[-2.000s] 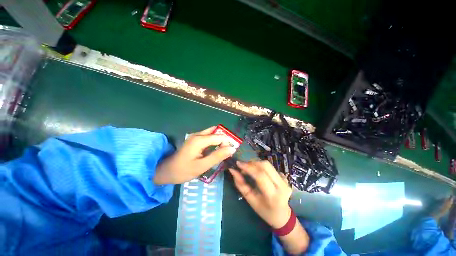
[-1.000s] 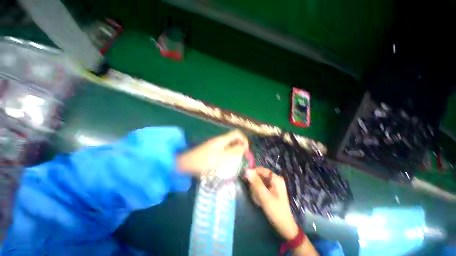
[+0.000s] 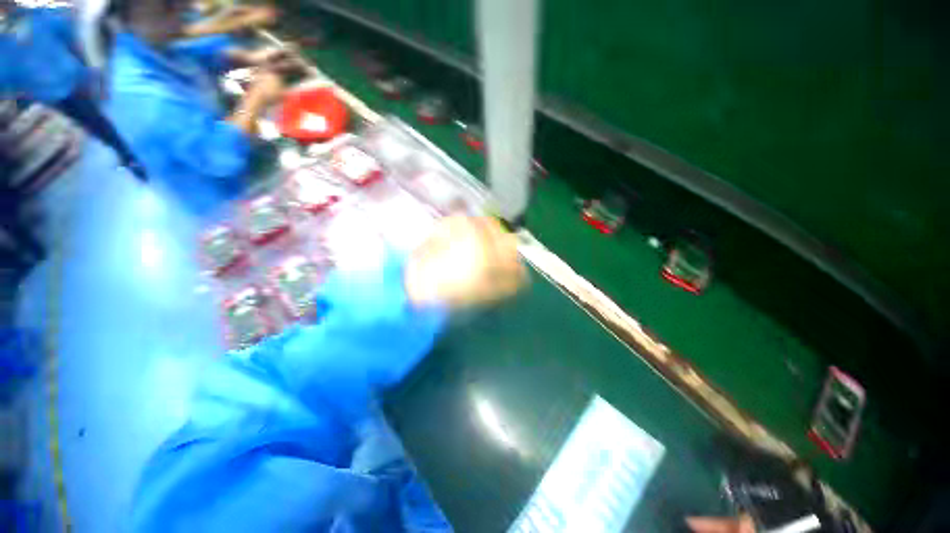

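My left hand point(image 3: 466, 262) is blurred, raised at the near end of the blister tray and beside the grey post. Whether it holds a phone housing cannot be seen. My right hand point(image 3: 719, 524) is cut off by the bottom edge; only a bit of the fingers shows beside the heap of small black parts point(image 3: 766, 489). What it holds is hidden. The pale blue sticker sheet point(image 3: 604, 468) lies on the green bench between my hands. The clear blister tray point(image 3: 411, 172) holds several red-framed phone housings point(image 3: 313, 187) in its pockets.
A grey post point(image 3: 507, 115) stands at the worn bench edge point(image 3: 667, 359). Beyond it, the green belt point(image 3: 734, 323) carries spaced red-framed phones point(image 3: 838, 412). A person in blue point(image 3: 172, 120) works at upper left near a red round dish point(image 3: 313, 115).
The view has swung left, bringing the tray and another worker into sight. My left hand has moved away from my right hand and the sticker sheet to the tray. My right hand is now mostly out of frame.
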